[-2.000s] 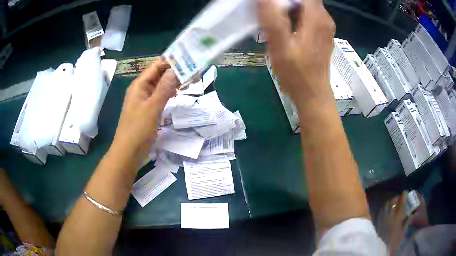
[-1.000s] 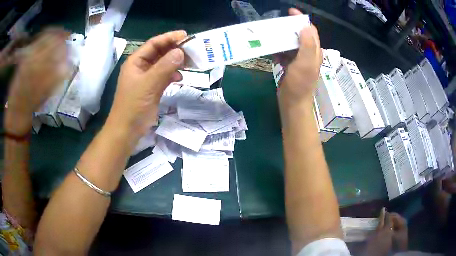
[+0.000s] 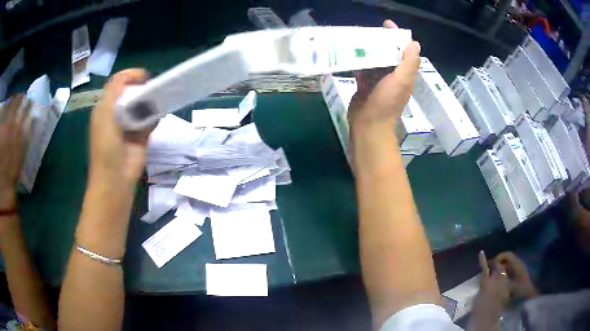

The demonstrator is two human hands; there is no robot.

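Observation:
My right hand (image 3: 386,94) holds a long white carton (image 3: 352,50) with a green square, raised and roughly level over the bench. My left hand (image 3: 121,123) holds a milky white sleeved item (image 3: 204,79) by its left end, where a dark round spot shows. The item's right end meets the carton's left end; motion blur hides how far it reaches in. A loose heap of white printed papers (image 3: 223,158) lies on the green bench below.
Packed cartons (image 3: 511,97) lean in rows at the right. More cartons (image 3: 442,106) lie beside my right forearm. A carton with sleeve (image 3: 44,123) is at the far left, by another person's hand (image 3: 13,139). Another person's hands (image 3: 501,278) are at lower right. Sleeved items (image 3: 107,46) lie beyond the metal edge (image 3: 84,98).
My left hand has left the carton's end, moved left and now holds a sleeved item at it. The carton stays in my right hand. Fewer sleeved cartons show at the left.

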